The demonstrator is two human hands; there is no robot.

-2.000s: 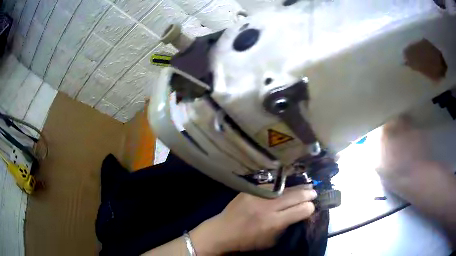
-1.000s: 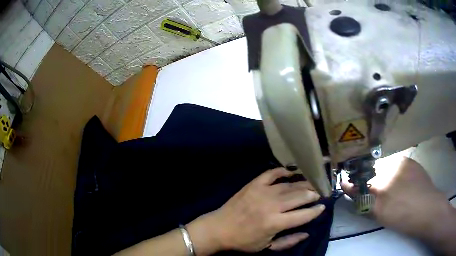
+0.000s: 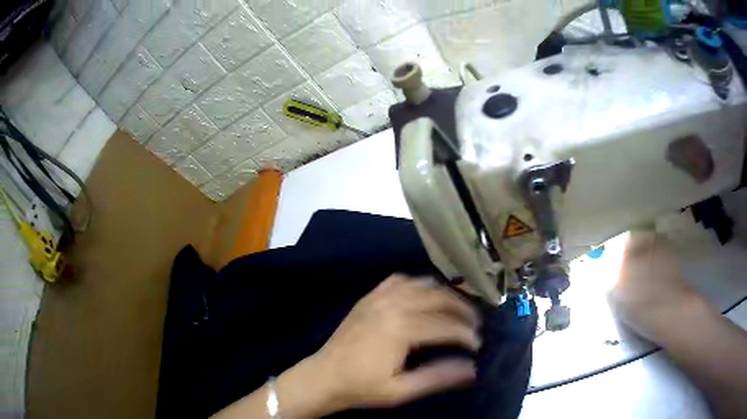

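The dark garment (image 3: 270, 303) lies spread on the machine table, from the cardboard at the left to under the sewing machine head (image 3: 606, 155). My left hand (image 3: 401, 340), with a bracelet at the wrist, is over the garment just left of the needle area; it is blurred, with thumb and fingers apart and no cloth seen between them. My right hand (image 3: 651, 278) is right of the needle area, partly behind the machine head, blurred and washed out by the lamp; its fingers are not clear. A blue piece (image 3: 522, 304) shows by the presser foot, beside the ridged knob (image 3: 558, 317).
A yellow-green and black screwdriver (image 3: 313, 114) lies by the white brick-pattern wall (image 3: 196, 90). Cardboard (image 3: 106, 286) with an orange strip (image 3: 264, 211) stands at the left. A yellow plug (image 3: 45, 260) and cables hang at the far left. A dark cable (image 3: 590, 375) runs across the table at the lower right.
The view has shifted, so the machine shows more fully. My left hand has lifted from lying flat by the needle to an arched pose. My right hand has moved away from the needle, to the right.
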